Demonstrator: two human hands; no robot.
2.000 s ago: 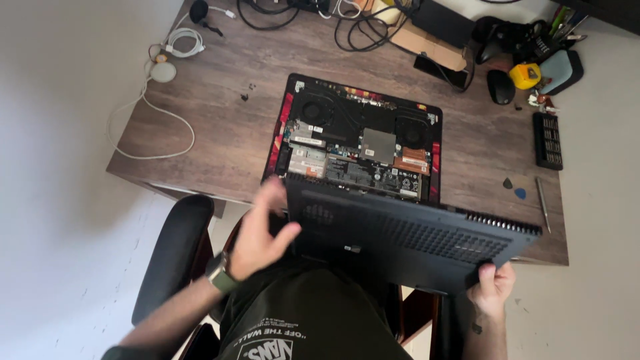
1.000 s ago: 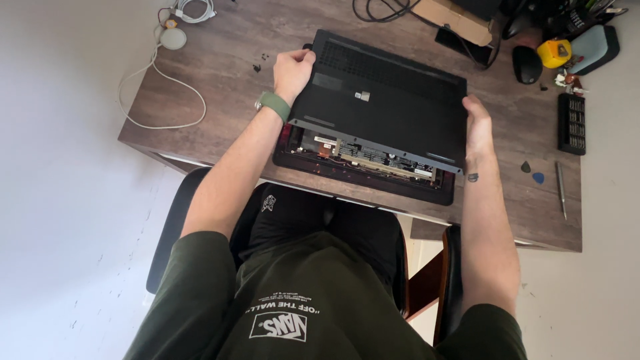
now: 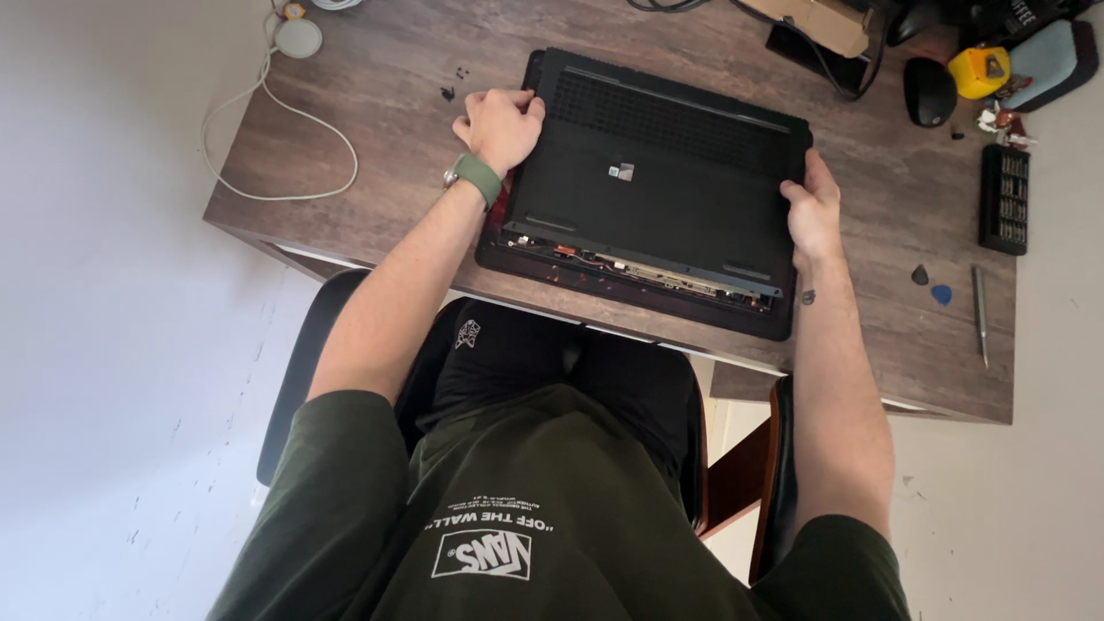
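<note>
A black laptop bottom cover (image 3: 664,190) with a vent grille lies over the upturned laptop base (image 3: 630,293), which rests on a dark mat or lid at the desk's front. Along the near edge the cover leaves a strip of the inner parts and cables in sight. My left hand (image 3: 500,129), with a green-banded watch at the wrist, grips the cover's upper left edge, fingers curled. On the right edge my right hand (image 3: 813,207) holds the cover between thumb and fingers.
Small dark screws (image 3: 448,93) lie left of the laptop. A white cable (image 3: 355,155) with a round charger (image 3: 298,38) loops at the left. To the right are two picks (image 3: 941,295), a metal pen-like tool (image 3: 981,315), a bit case (image 3: 1005,199), a mouse (image 3: 930,92) and a yellow tape measure (image 3: 979,72).
Two seconds ago the cover was held tilted at the near side with the laptop's fans and battery exposed; both hands have moved it away from me, over the base. My left hand now grips its left edge.
</note>
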